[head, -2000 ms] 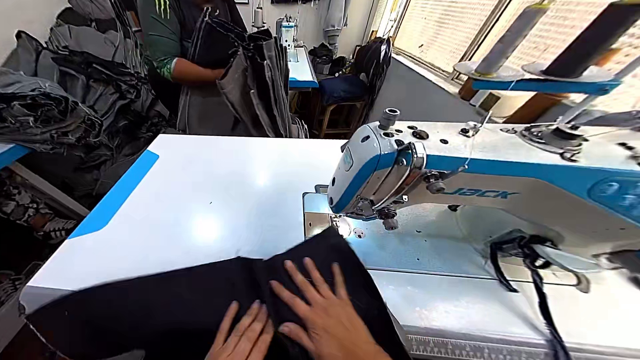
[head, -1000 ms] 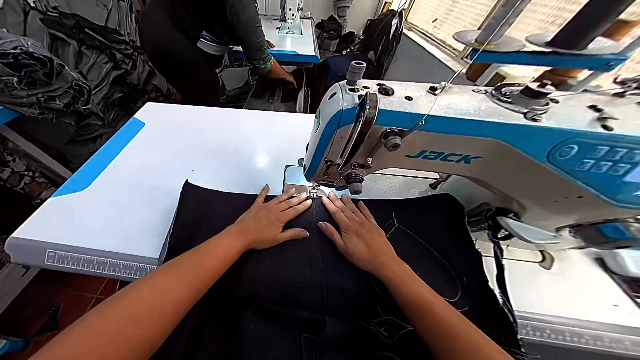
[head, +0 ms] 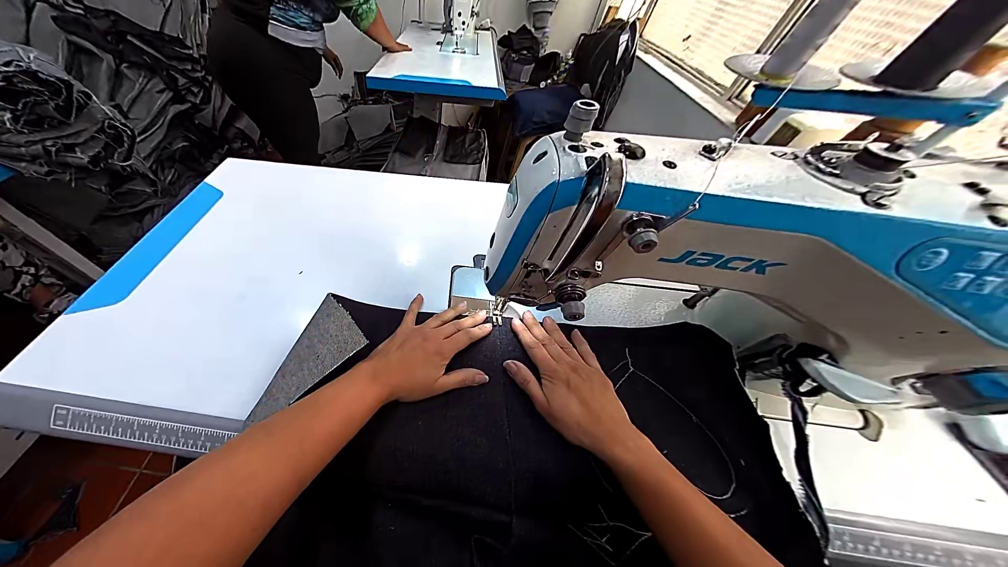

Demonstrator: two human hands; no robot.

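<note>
Dark denim fabric [head: 441, 465] lies spread over the front of the sewing table, with a seam running up its middle to the presser foot [head: 497, 310] of a Jack sewing machine [head: 709, 228]. My left hand [head: 429, 350] rests flat on the cloth just left of the seam, fingertips beside the foot. On the other side of the seam, my right hand [head: 567, 378] lies flat, its fingertips close to the foot as well. Neither hand grips anything. The cloth's left corner [head: 315, 354] is folded over, showing a grey underside. Pale chalk-like lines mark the right part.
The white tabletop [head: 315, 236] extends left, with a ruler strip [head: 142, 425] along its front edge. Thread cones [head: 811, 39] stand at the upper right. A co-worker [head: 268, 71] stands by another sewing table [head: 433, 67] behind. Dark garments [head: 71, 118] are heaped at the left.
Two seconds ago the cloth lay lower left of the foot; it now lies spread under it, both hands at the foot. Since one second ago, its left corner has folded over. The co-worker has straightened up.
</note>
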